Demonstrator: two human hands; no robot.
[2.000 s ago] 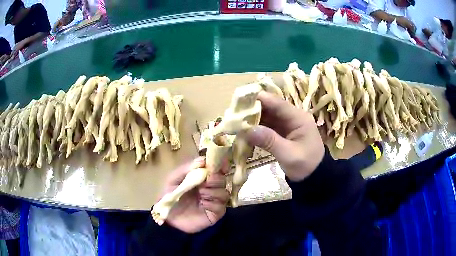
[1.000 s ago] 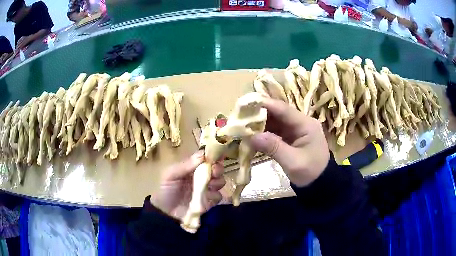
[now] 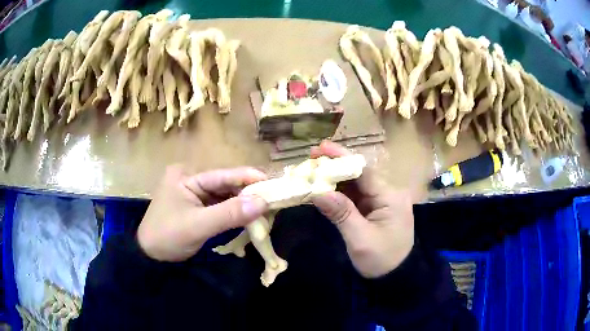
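Note:
A tan joined leg pair (image 3: 294, 184) is held level in front of me, above the table's near edge. Its feet hang down at the lower left. My left hand (image 3: 206, 210) grips the leg side with thumb and fingers. My right hand (image 3: 362, 216) grips the blocky hip end. The joint is partly hidden by my fingers. Just beyond stands a stained block (image 3: 299, 123) with a red piece on top and a white round dish (image 3: 332, 81) at its right.
Leg pairs (image 3: 136, 64) stand in a row at left; more leg parts (image 3: 446, 81) stand at right. A black and yellow handled tool (image 3: 469, 169) lies near the right edge. Blue crates (image 3: 530, 258) are below; the left one holds a plastic liner (image 3: 55, 236) and tan legs.
The leg and hip piece, earlier upright, are now together and turned level, lower and nearer me. Both hands have come down with them. The view has tilted downward, uncovering the block and dish.

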